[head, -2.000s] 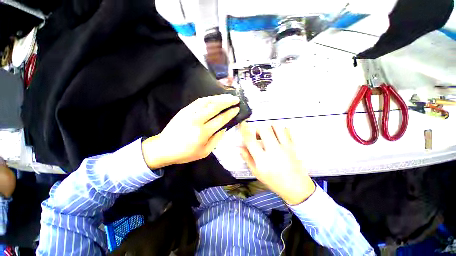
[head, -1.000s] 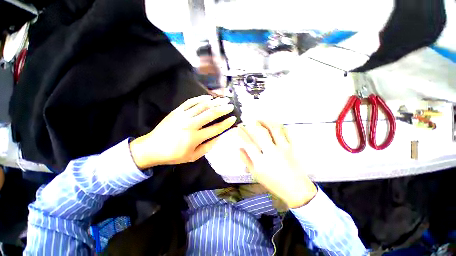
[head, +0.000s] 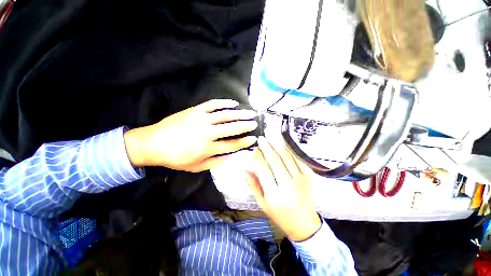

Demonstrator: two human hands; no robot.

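A large black cloth point(head: 124, 64) spreads over the left and centre and hangs down at the front. My left hand point(head: 196, 135) lies flat on it, palm down, fingers pointing right, close to the machine's needle area. My right hand point(head: 281, 183) rests on the white table just right of the cloth edge, fingertips near the left fingertips. The white sewing machine head point(head: 301, 48) with blue stripe stands above and right of my hands. The needle is hidden or too washed out to tell. Whether the fingers pinch the cloth edge is unclear.
Red scissor handles point(head: 392, 182) lie right of the machine, partly behind its curved rim. A small tan piece point(head: 416, 200) and brassy bits point(head: 432, 176) lie farther right. A brown block point(head: 401, 38) is on the machine head. A blue basket point(head: 77, 233) is low left. The table's front edge point(head: 387, 216) curves right.
The view has shifted, so the machine head and brown block now show large at upper right and partly cover the scissors. My hands keep nearly the same pose, with the left fingers flatter.
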